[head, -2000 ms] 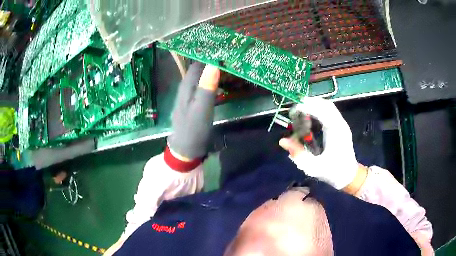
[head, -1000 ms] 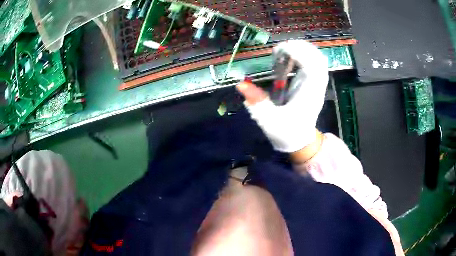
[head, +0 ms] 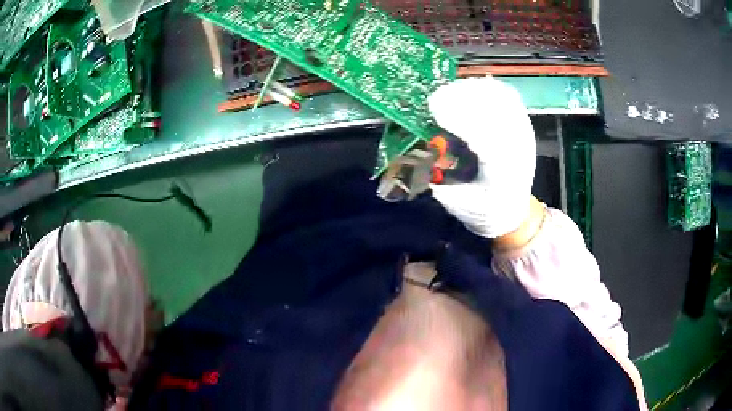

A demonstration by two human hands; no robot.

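Observation:
My right hand (head: 490, 152), in a white glove, is closed around the diagonal cutters (head: 440, 156); red-orange shows near their pivot, and the silvery part in front is blurred. A green circuit board (head: 345, 56) is tilted above the bench edge, dense silvery dots facing up. Its right corner meets my white glove; whether the fingers grip it is hidden. My left hand (head: 36, 373), in a grey glove beside a red cuff, is at the lower left, cut off by the picture's edge. Its fingers are not visible.
Stacked boards (head: 68, 88) lie at the upper left beside a clear plastic shield (head: 128, 16). A perforated reddish-brown grating (head: 514, 28) is behind the held board. Another board (head: 689, 185) lies on the black surface at right. A black cable (head: 68, 281) crosses my left sleeve.
My left hand has left the board and moved to the lower left. The board showed its component side one second ago and now shows its dotted side. My right hand still holds the cutters.

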